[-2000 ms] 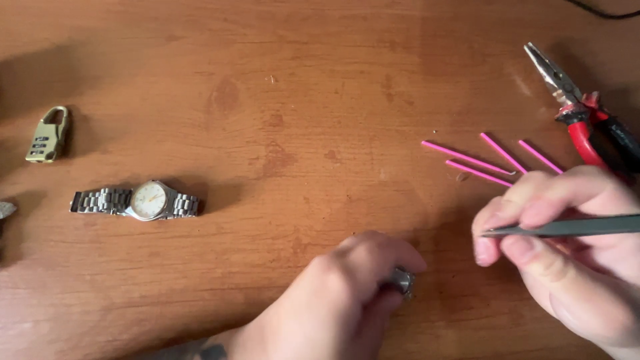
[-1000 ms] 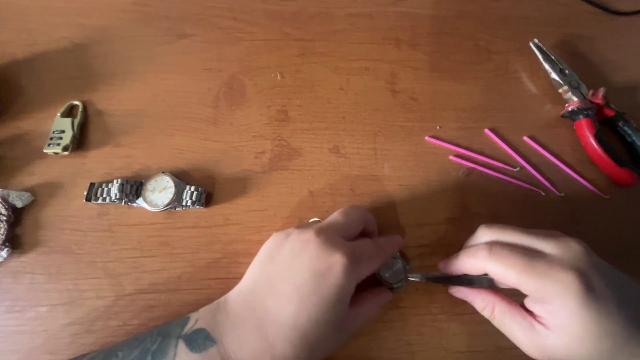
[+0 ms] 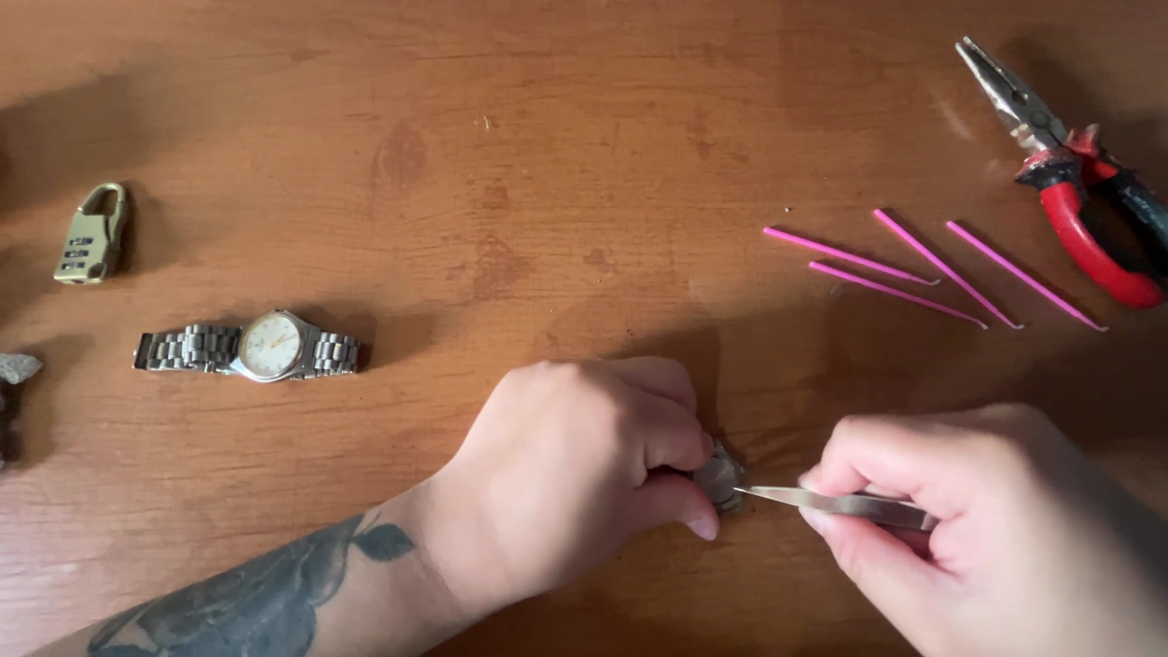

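Observation:
My left hand point(image 3: 584, 465) grips a small round metal watch case point(image 3: 718, 479) against the wooden table, thumb and forefinger at its left side; the fingers cover part of it. Metal tweezers point(image 3: 849, 504) are pinched between the thumb and fingers of my right hand point(image 3: 949, 511). Their pointed tip is at the right edge of the watch case; whether it touches cannot be told. A second wristwatch point(image 3: 272, 345), with a pale dial and a metal link bracelet, lies face up to the left of my hands.
Several pink micro applicator sticks point(image 3: 922, 265) lie at the right, below long-nose pliers point(image 3: 1063, 178) with red and black handles. A brass-coloured combination padlock point(image 3: 91, 235) is at the left. A pale, stone-like piece point(image 3: 18, 367) shows at the left edge.
My right hand has brought the tweezers down and left to the watch case, which was apart from them two seconds ago. My left hand keeps hold of the case.

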